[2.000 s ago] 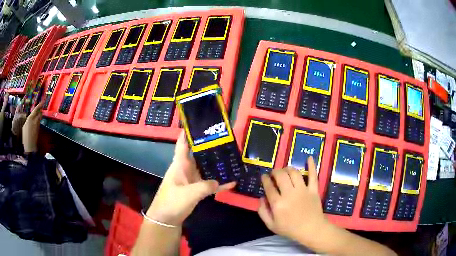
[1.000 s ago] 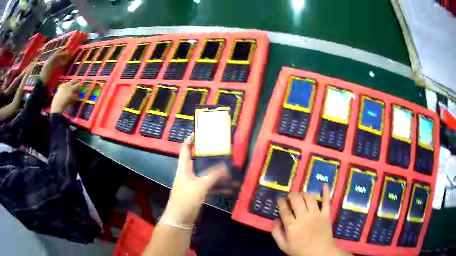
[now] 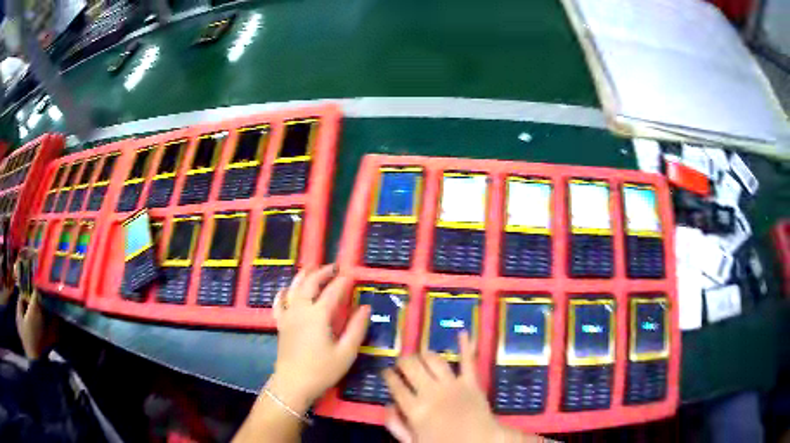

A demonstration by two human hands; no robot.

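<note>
The right red phone tray (image 3: 346, 260) holds two rows of yellow-framed keypad phones. Upper-row screens are blue at the left end and white in the others. Lower-row screens are darker with small pale text. My left hand (image 3: 316, 337) is empty, fingers spread over the tray's left edge, thumb beside the lower-left phone (image 3: 378, 324). My right hand (image 3: 442, 389) is empty, fingers over the keypads of the two left phones in the lower row, partly hiding them. In the middle red tray (image 3: 325, 190), a light-screened phone (image 3: 139, 251) sits tilted in the lower-left pocket.
More red trays with phones run left along the green bench (image 3: 468, 52). Another person's hand (image 3: 30, 320) is at the far left. Loose white and black blocks and an orange-red piece (image 3: 689, 176) lie right of the tray. A large white board (image 3: 684, 69) lies behind them.
My left hand has let go of the phone, now in the middle tray, and moved to the right tray's edge. The lower-left screen has lit with text; more upper-row screens are white. The view has shifted.
</note>
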